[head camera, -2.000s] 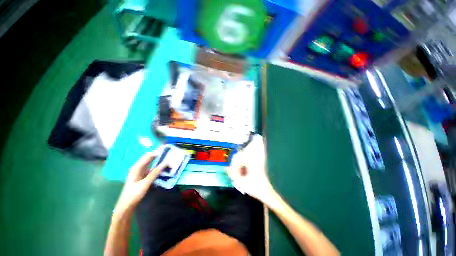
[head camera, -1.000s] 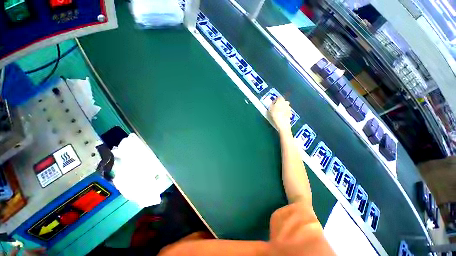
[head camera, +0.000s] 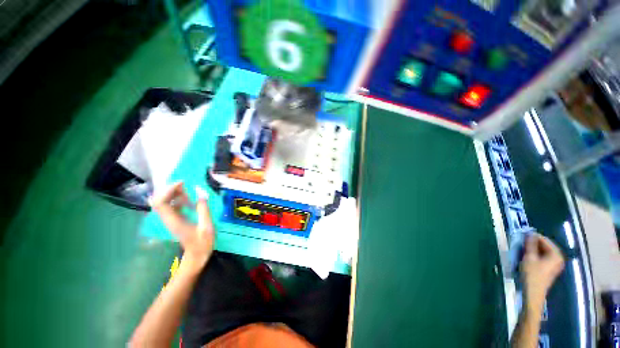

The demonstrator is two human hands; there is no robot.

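A plastic panel [head camera: 255, 146] with a white-blue rim sits in the copper-brown fixture [head camera: 246, 170] on the left of the machine bed. My left hand [head camera: 187, 221] is over the turquoise table's front left, fingers apart and seemingly empty. My right hand [head camera: 542, 262] is at far right over the line, fingers pinched on the edge of a pale blue panel [head camera: 518, 246]; blur hides whether it is lifted. More panels [head camera: 506, 180] lie in a row beyond it.
The press head [head camera: 285, 44] with a green 6 and the control panel [head camera: 435, 64] overhang the back. White cloth [head camera: 334, 238] lies at the bed's right front corner. A black bin [head camera: 102, 178] with white sheets stands left. A white rail [head camera: 491, 204] edges the line.
The view has swung back left from the line to the machine. My left hand, holding a panel two seconds ago, is now empty. A panel is in the fixture. My right hand remains at the line.
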